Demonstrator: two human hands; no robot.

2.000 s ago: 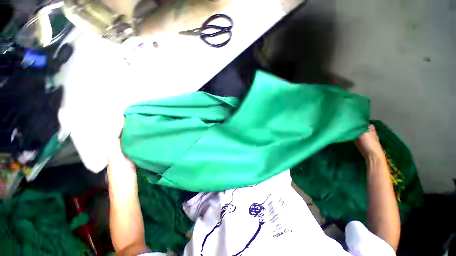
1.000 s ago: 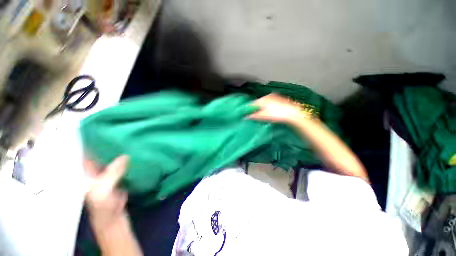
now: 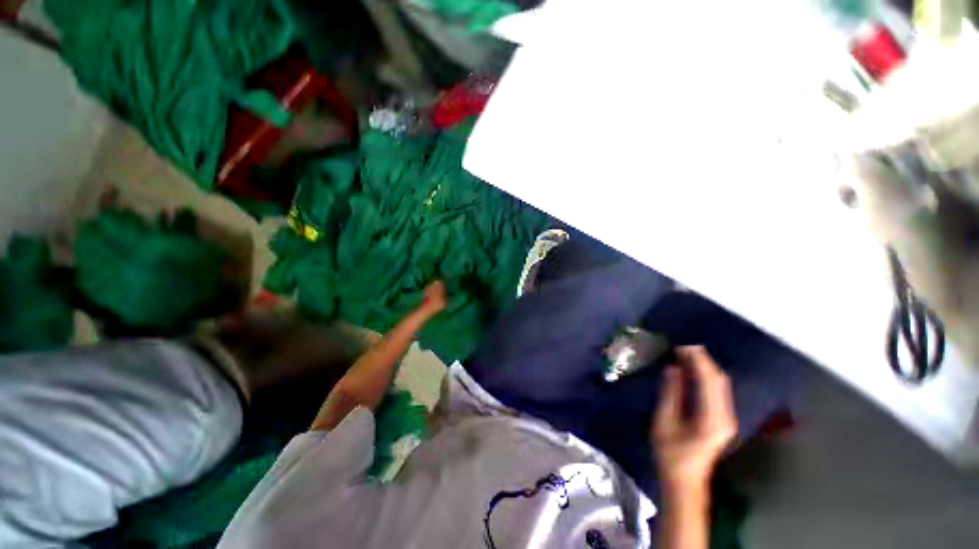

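Note:
A heap of dark green garments point(image 3: 397, 236) with small yellow prints lies on the floor beside my legs. My left hand point(image 3: 433, 297) is small in view at the heap's near edge; its fingers are unclear and I cannot tell whether it grips cloth. My right hand point(image 3: 696, 413) is raised over my dark-clothed lap, fingers partly curled and apart, with nothing visible in it. Black-handled scissors point(image 3: 915, 341) lie on the white table point(image 3: 666, 139) at the right.
More green cloth point(image 3: 177, 80) hangs by a red frame point(image 3: 274, 123) at upper left. Another green heap point(image 3: 150, 268) lies at the left. A person's pale grey clothing point(image 3: 107, 429) fills the lower left. A small shiny patch point(image 3: 633, 352) shows over my lap. Blurred machine parts stand upper right.
The view has swung left. The green garment earlier held in both hands is no longer in them. My left arm now reaches to the floor heap, and my right hand has come free of the cloth.

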